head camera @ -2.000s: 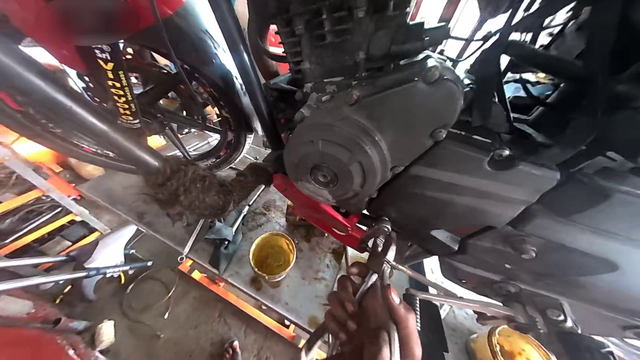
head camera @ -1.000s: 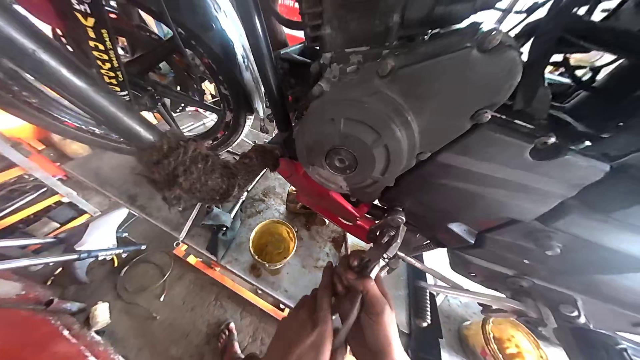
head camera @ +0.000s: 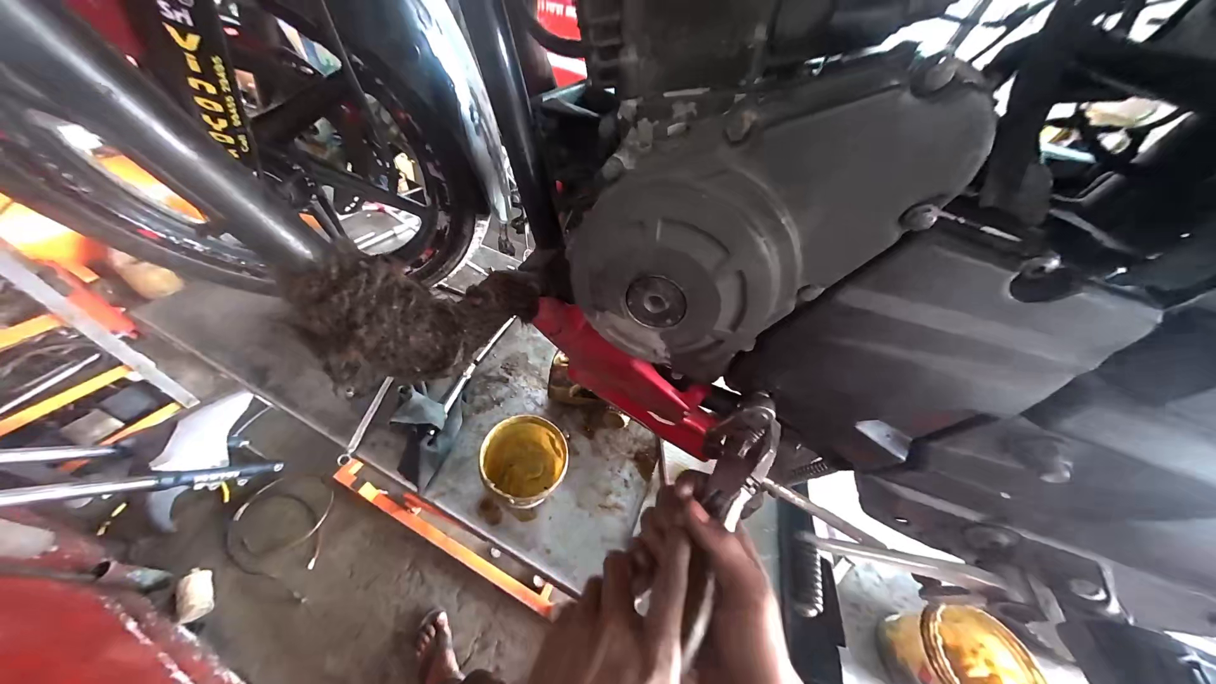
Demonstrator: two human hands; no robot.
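Observation:
My left hand (head camera: 617, 603) and my right hand (head camera: 736, 589) are close together at the bottom, both wrapped around the handles of metal pliers (head camera: 730, 475). The pliers' jaws are at a metal part by the lower end of a red bracket (head camera: 622, 380), under the motorcycle's dark engine cover (head camera: 788, 218). My fingers hide much of the handles, and the exact part between the jaws cannot be made out. A second, flatter dark cover (head camera: 950, 332) lies to the right of the hands.
An open yellow-stained tub (head camera: 524, 461) stands on the metal platform (head camera: 579, 513), left of my hands. Another yellow container (head camera: 978, 646) is at lower right. A frame tube with a shaggy brown wrap (head camera: 380, 318) crosses the left. A bare foot (head camera: 437, 646) shows below the orange-edged platform.
Two seconds ago one hand was plainly seen on the pliers; now both hands are on them. The engine appears larger as the view has moved in.

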